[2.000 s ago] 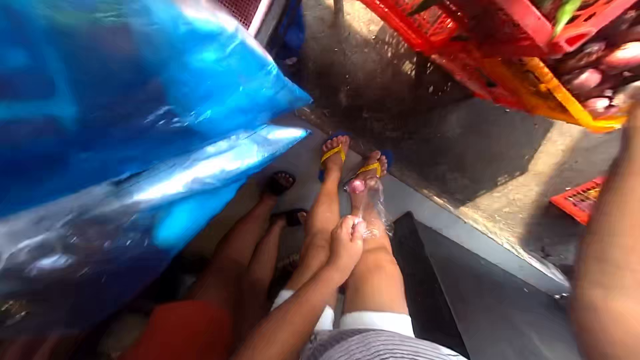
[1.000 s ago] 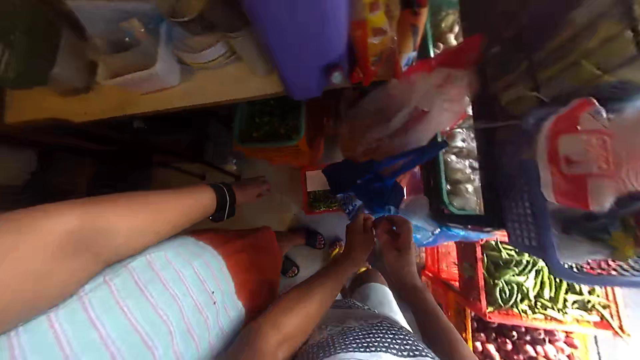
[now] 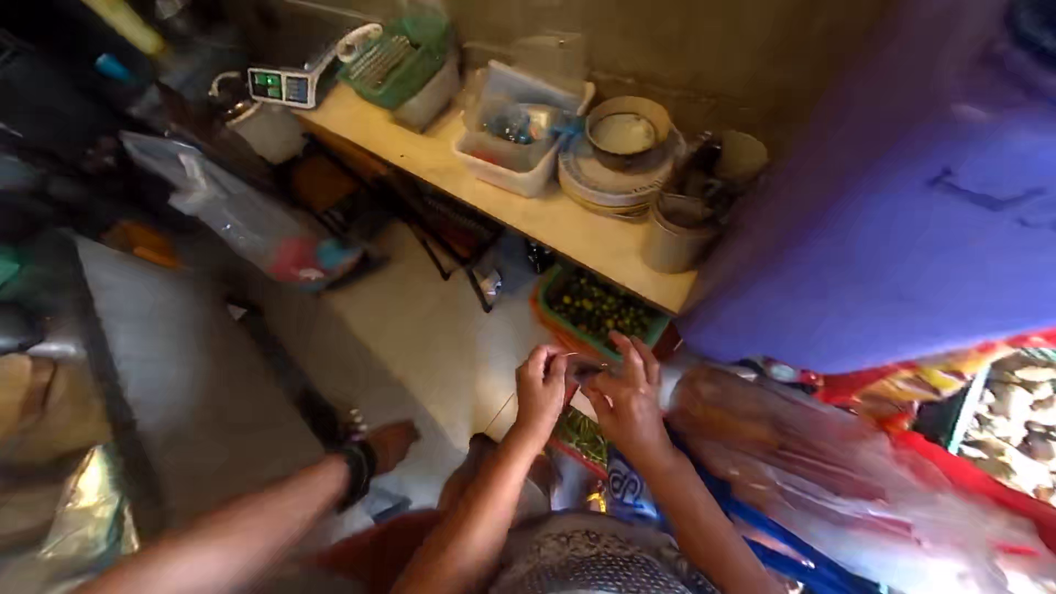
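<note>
My left hand (image 3: 540, 389) and my right hand (image 3: 629, 400) are raised side by side at lower centre. A thin loop, perhaps a rubber band (image 3: 569, 355), shows at the left fingertips, pinched between thumb and forefinger. The fingers of my right hand are spread and bent close to it; whether they hold a part of it cannot be told. Behind the hands stands a green basket of small round green and yellow fruits (image 3: 601, 307). Below them lies a tray of green vegetables (image 3: 584, 436). A blue plastic bag (image 3: 629, 487) is partly hidden by my right forearm.
Another person's arm (image 3: 247, 516) with a black wristband reaches in from the lower left. A wooden table (image 3: 528, 219) bears a digital scale (image 3: 282, 87), a plastic tub (image 3: 511, 169) and bowls (image 3: 624, 132). Large purple plastic (image 3: 891, 239) and clear plastic bags (image 3: 825, 462) crowd the right.
The view has swung to the table and purple plastic. My two hands, close together at the blue bag a second ago, are now a little apart with the thin loop at the fingers.
</note>
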